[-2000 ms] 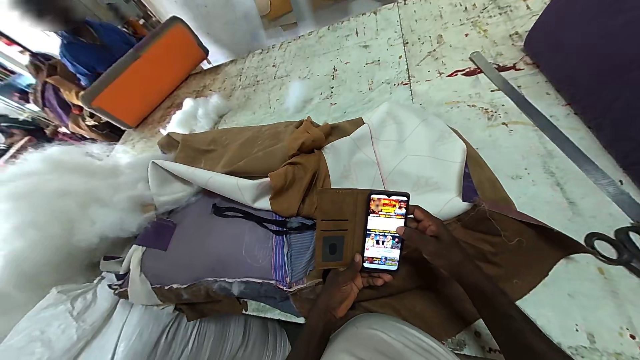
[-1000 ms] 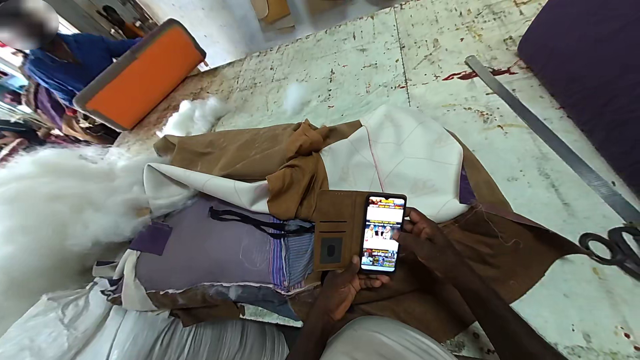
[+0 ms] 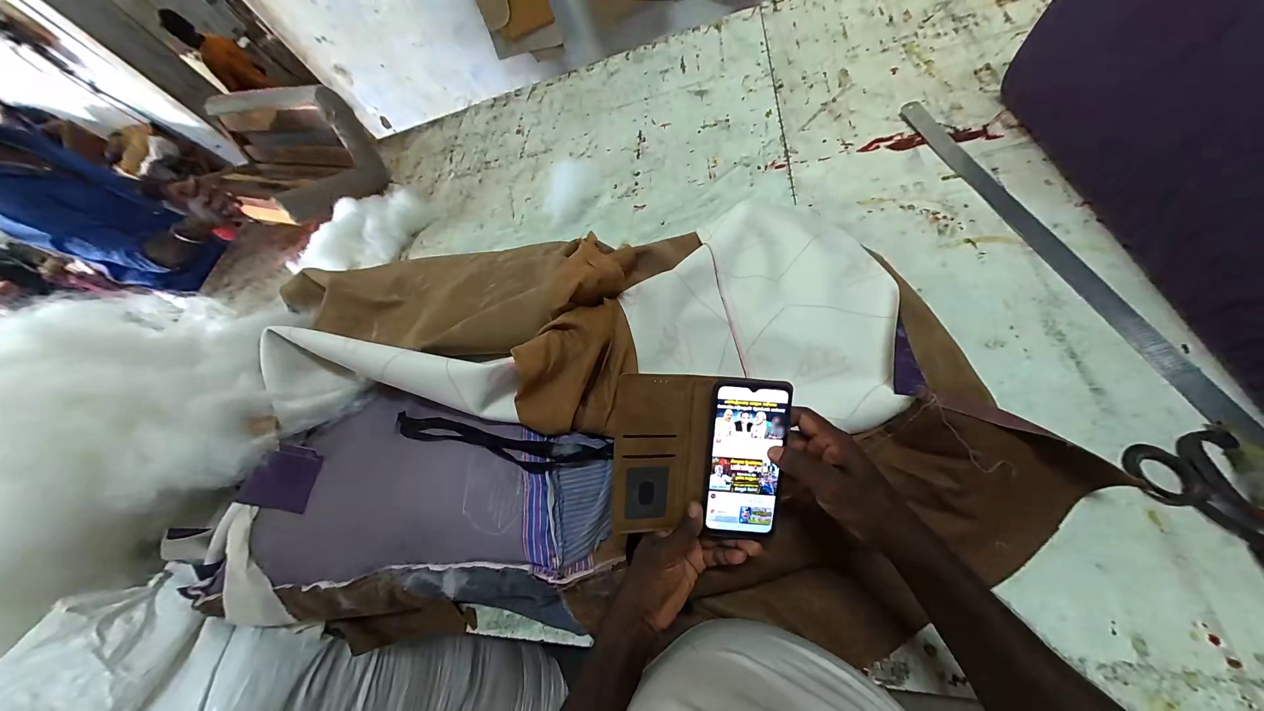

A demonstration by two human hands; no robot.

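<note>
A smartphone (image 3: 748,459) in a brown wallet case (image 3: 657,454) is lit, showing pictures and writing. My left hand (image 3: 676,573) holds its lower end from below, thumb at the case's edge. My right hand (image 3: 829,464) is at the phone's right side, a finger or thumb over the screen's edge; whether it also grips the phone is unclear. Under and around them lie brown fabric (image 3: 948,494), a white cover piece with seam lines (image 3: 810,296) and a grey-purple fabric piece (image 3: 395,494) with a striped strip and black straps (image 3: 494,439).
White stuffing fibre (image 3: 118,425) is heaped at the left. A metal ruler (image 3: 1047,237) and black-handled scissors (image 3: 1195,484) lie at the right on the stained table (image 3: 592,128), by a dark purple cushion-like block (image 3: 1155,148). A person in blue (image 3: 99,207) stands beyond, at upper left.
The orange panel that stood at the upper left is no longer there; a frame-like object now shows in that area. The pictures on the phone screen have changed. My hands stay around the phone.
</note>
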